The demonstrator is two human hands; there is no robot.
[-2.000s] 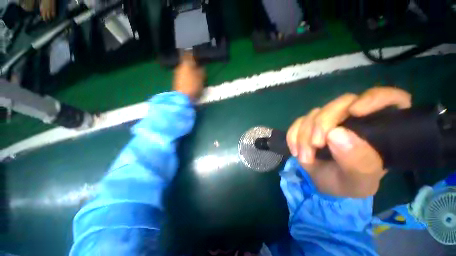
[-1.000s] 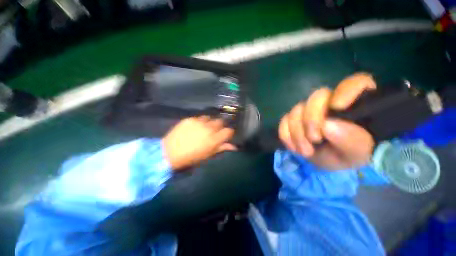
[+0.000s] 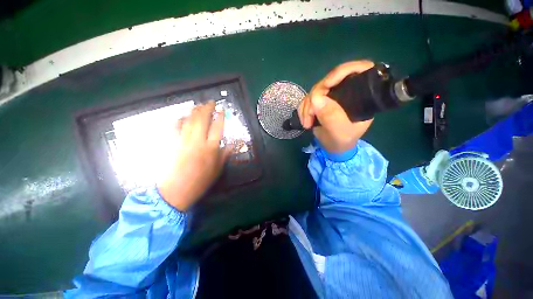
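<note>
A flat device (image 3: 140,140) with a large plate glaring white lies in a black tray (image 3: 93,160) on the bench mat. Its circuit board (image 3: 236,131) shows at the right end. My left hand (image 3: 198,155) rests over the device, fingers spread near the board; its fingertips blur into the glare. My right hand (image 3: 336,114) is closed round a black electric screwdriver (image 3: 365,93). The screwdriver's tip points down-left into the round speckled screw dish (image 3: 274,105), just right of the tray. Whether a screw is on the tip cannot be told.
A worn white strip (image 3: 175,36) borders the mat, with brighter green surface beyond. A slim black stick (image 3: 435,120) with a white label and red light lies at right. A pale round fan (image 3: 470,181) and blue bins (image 3: 473,257) are at the lower right. The screwdriver's cable runs to the upper right.
The tray with the device has come from beyond the white strip onto the mat in front of me. The view has shifted. The screwdriver has tilted more upright, its tip now in the dish.
</note>
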